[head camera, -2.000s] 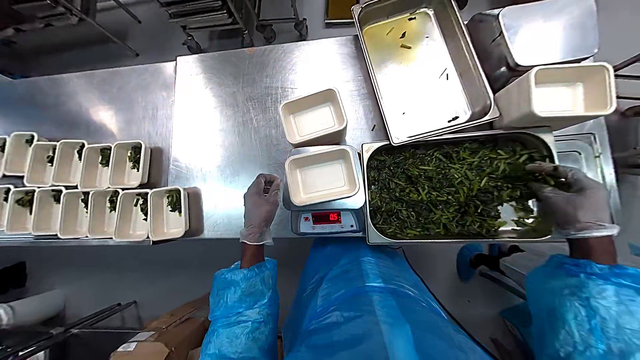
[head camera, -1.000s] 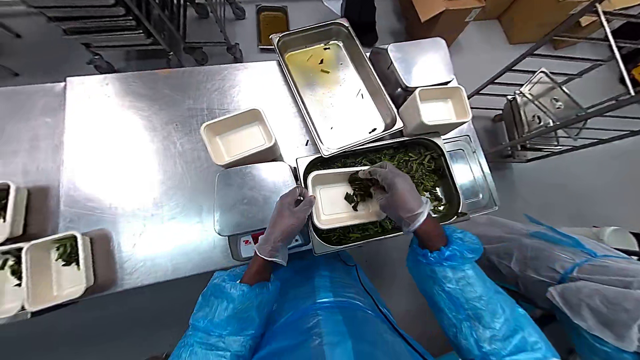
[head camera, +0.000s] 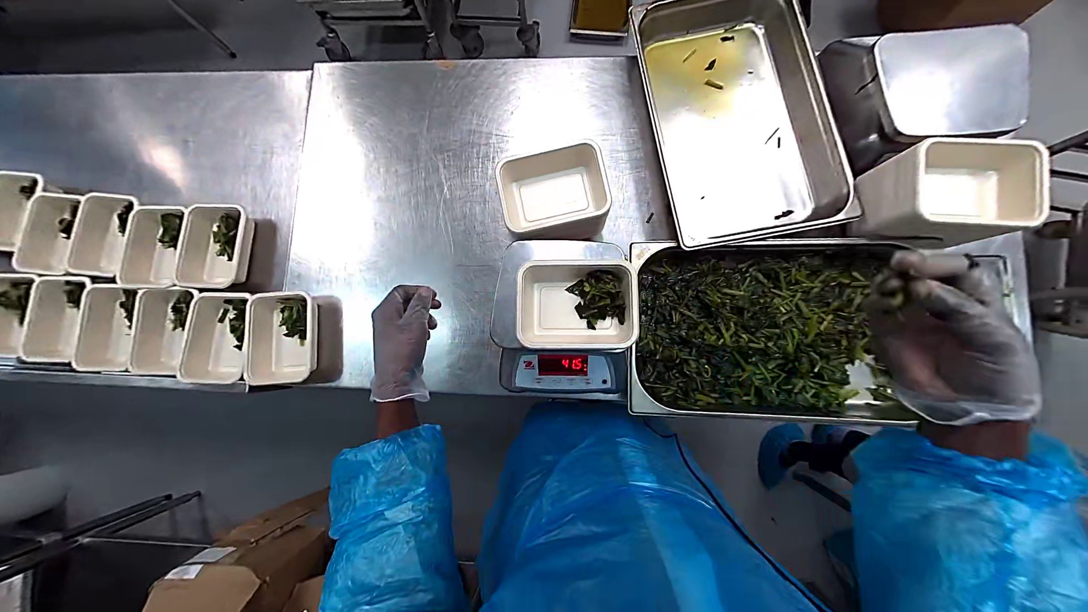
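Note:
On the digital bench scale (head camera: 563, 365) sits a cream fibre tray (head camera: 535, 306), with chopped leafy greens (head camera: 598, 297) at its right side and the red display lit. My left hand (head camera: 403, 340), in a clear glove, hovers left of the scale with curled fingers and nothing visible in it. To the right, a steel pan (head camera: 642, 406) full of chopped greens (head camera: 748, 323) adjoins the scale. My gloved right hand (head camera: 952, 340) is over the pan's right end, fingers bent; a small dark green bit shows at the fingertips, and its hold is unclear.
Several fibre trays with greens (head camera: 281, 340) stand in two rows at the left. Behind the scale is an empty fibre tray (head camera: 552, 197). A steel pan with yellowish liquid (head camera: 731, 127), an upturned steel container (head camera: 952, 81) and a stack of fibre trays (head camera: 984, 183) stand at back right.
The tray with greens, held over the pan a second ago, now rests on the scale. My left hand has let go of it and moved left; my right hand has moved to the pan's right end.

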